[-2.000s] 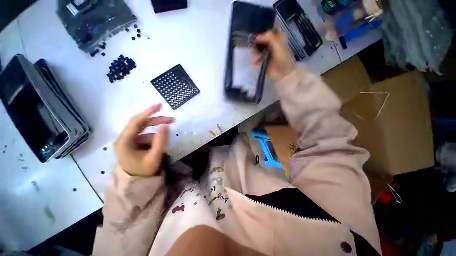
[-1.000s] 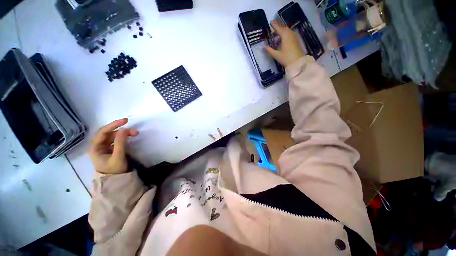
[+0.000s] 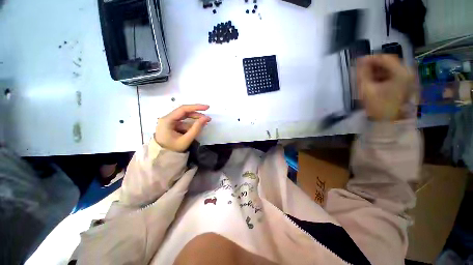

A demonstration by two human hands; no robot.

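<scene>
My right hand [image 3: 385, 87] is blurred over the right of the table. It grips a blurred phone middle frame [image 3: 347, 30] by its right side. The frame's solid dark end points away from me, and its near end is a dark smear. My left hand [image 3: 181, 128] is above the table's front edge, with thumb and fingers apart and nothing seen in it. A square black pad sheet [image 3: 261, 75] with rows of small holes lies between the hands. Other frames [image 3: 392, 49] lie beyond my right hand, partly hidden by it.
Stacked frames [image 3: 167, 67] stand at the left. Loose black pieces [image 3: 223, 32] lie beyond the pad sheet, and a black block [image 3: 299, 2] is at the top edge. A cardboard carton [image 3: 438, 207] is below the table at the right. A bottle [image 3: 437, 70] stands at the far right.
The view has swung left. My right hand has lifted a frame from the right-hand frames and moved it a little left of them. My left hand stays near the table's front edge.
</scene>
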